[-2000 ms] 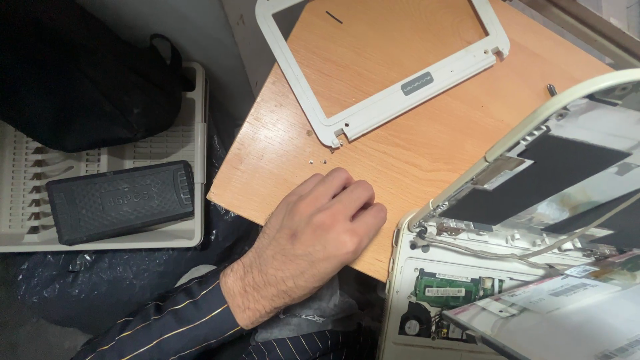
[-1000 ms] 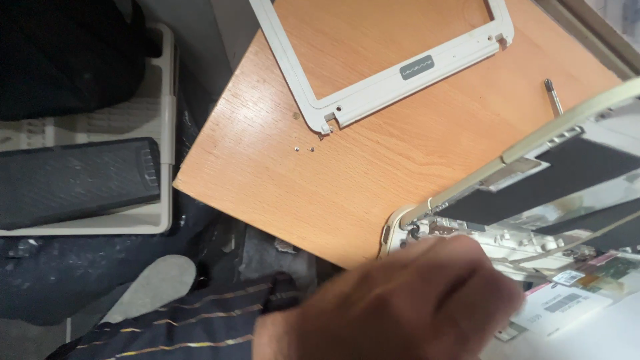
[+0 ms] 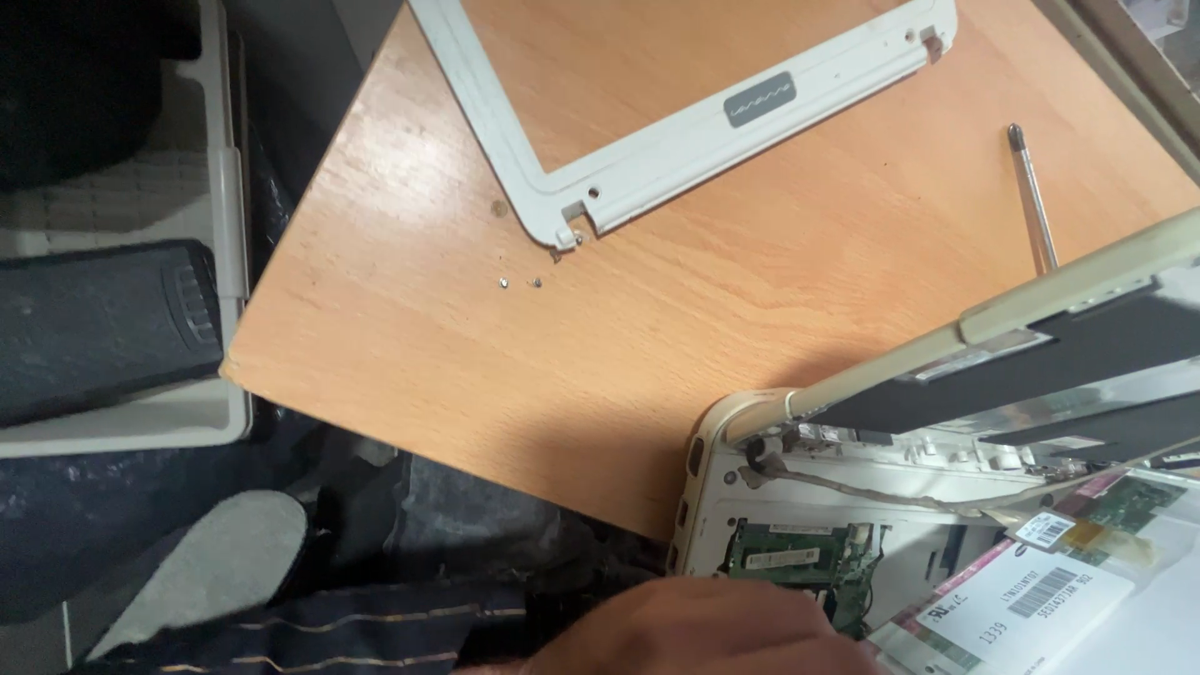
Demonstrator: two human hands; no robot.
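Observation:
My left hand [image 3: 698,628] is at the bottom edge, its back and knuckles showing beside the opened white laptop base [image 3: 694,553]; its fingertips are hidden. Right of the hand, an LCD panel [image 3: 1017,600] lies face down over the base, its labelled back up. A green memory module [image 3: 787,558] shows in the base, with a grey display cable [image 3: 872,497] above it. The laptop's lid [image 3: 1012,319] stands raised behind. A white screen bezel [image 3: 656,155] lies flat on the wooden table [image 3: 394,309]. My right hand is out of view.
Several tiny screws [image 3: 520,282] lie near the bezel's lower left corner. A metal screwdriver shaft [image 3: 1033,197] or bit rests behind the lid. At left, a black rectangular device [image 3: 103,323] sits in a cream plastic tray [image 3: 232,253] beside the table's corner.
My left hand has moved from the table's near edge across to the laptop, and then down to the bottom edge of the view. The view has shifted closer to the table.

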